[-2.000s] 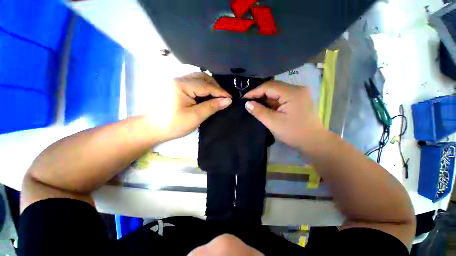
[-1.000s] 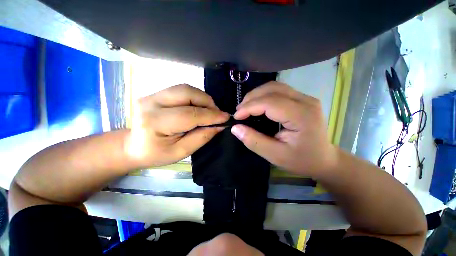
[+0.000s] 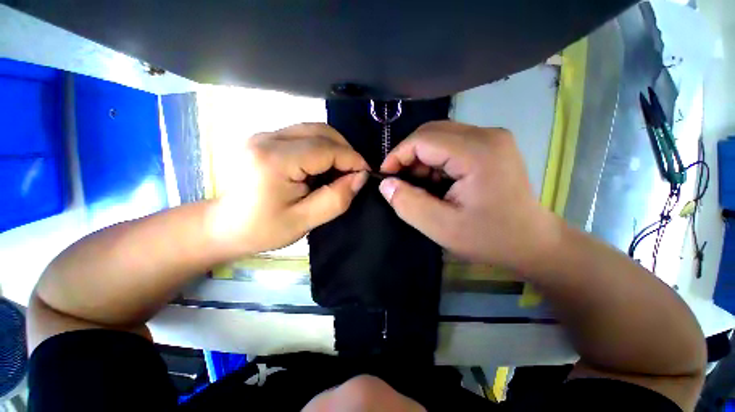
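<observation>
A black fabric strap (image 3: 379,257) lies lengthwise on the pale machine bed, its lower end hanging over the table's front edge. My left hand (image 3: 302,181) and my right hand (image 3: 455,189) meet over its middle, with the fingertips of both hands pinching a thin dark edge of the black fabric. A silvery chain or cord (image 3: 386,135) runs down the strap to the fingers. A silver ring (image 3: 385,111) shows at its top, just below the dark machine head (image 3: 338,48). The strap's far end is hidden under the head. The fingers hide part of the chain.
Green-handled snips (image 3: 664,145) lie at the right with cords (image 3: 662,233) beside them. Yellow tape (image 3: 564,137) borders the bed. A large blue crate (image 3: 117,153) stands at the left. A blue bin (image 3: 724,241) is cut off by the right edge.
The view has moved closer, so the machine head's red logo is out of view. More of the chain and ring shows above my hands. Both hands still pinch the fabric, with small finger shifts.
</observation>
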